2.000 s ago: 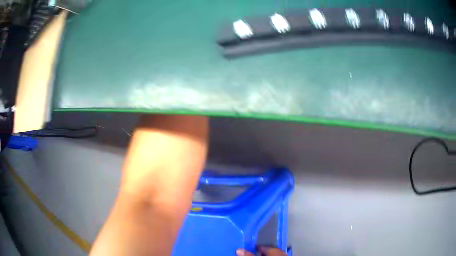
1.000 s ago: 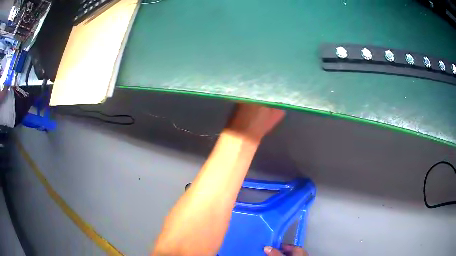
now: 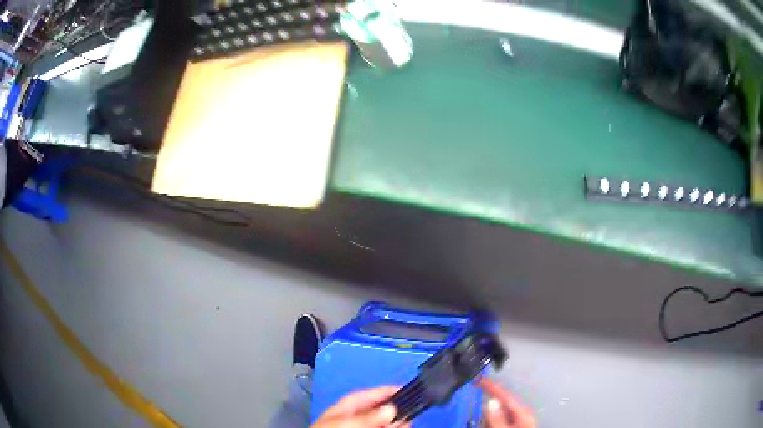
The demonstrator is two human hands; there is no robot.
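Note:
My left hand (image 3: 361,409) is at the bottom centre, its fingers closed on the lower end of a black hex key set (image 3: 448,376). The set is tilted up to the right over the blue plastic stool (image 3: 360,368). My right hand (image 3: 507,406) is beside the set on its right, partly cut off by the bottom edge and blurred. Its fingers are apart, and I see nothing held in it; whether a fingertip touches the set is unclear.
The green bench (image 3: 468,142) carries a light brown board (image 3: 255,125) overhanging its edge, a dark strip with white round parts (image 3: 669,194) and a black bag (image 3: 678,67). A black cable loop (image 3: 686,313) hangs at right. A shoe (image 3: 308,338) is left of the stool.
My left hand has come out from under the bench edge and now holds the black hex key set over the stool. My right hand has moved off the stool's edge. The view has shifted, showing more bench.

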